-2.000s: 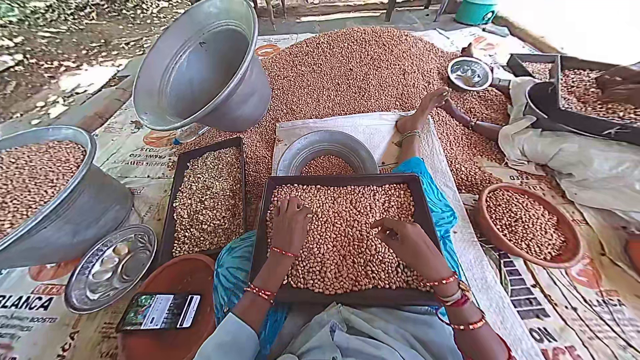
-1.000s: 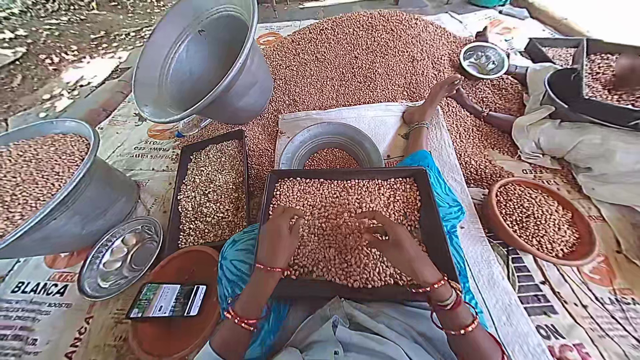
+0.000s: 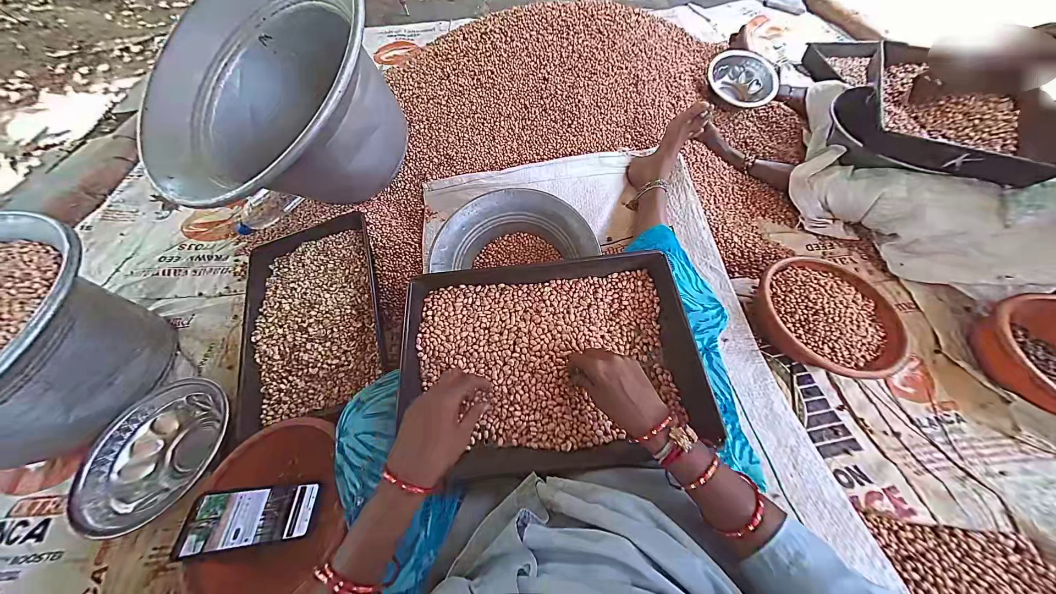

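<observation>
A dark rectangular tray (image 3: 700,388) rests across my lap, spread with reddish-brown nuts or beans (image 3: 536,346). At its lower left, my left hand (image 3: 441,421) has curled fingertips on the nuts, thumb near the fingers; whether it pinches any is hidden. My right hand (image 3: 619,388) reaches in right of the middle, its bent fingertips among the nuts, and what they hold is not visible. Just beyond the tray's far edge sits a round metal basin (image 3: 474,219) with more nuts in it. A second dark tray (image 3: 373,272) of paler pieces lies to the left.
A big tilted metal pot (image 3: 363,124) stands before a large nut heap (image 3: 544,82). At left are a filled metal pot (image 3: 99,355), a metal plate (image 3: 198,404) and a phone (image 3: 247,520) on a clay dish (image 3: 280,450). A clay bowl (image 3: 895,346) and another person's arm (image 3: 771,173) are at right.
My left hand has moved toward the tray's near left corner. The hands are farther apart than one second ago. My right hand stays over the nuts on the right.
</observation>
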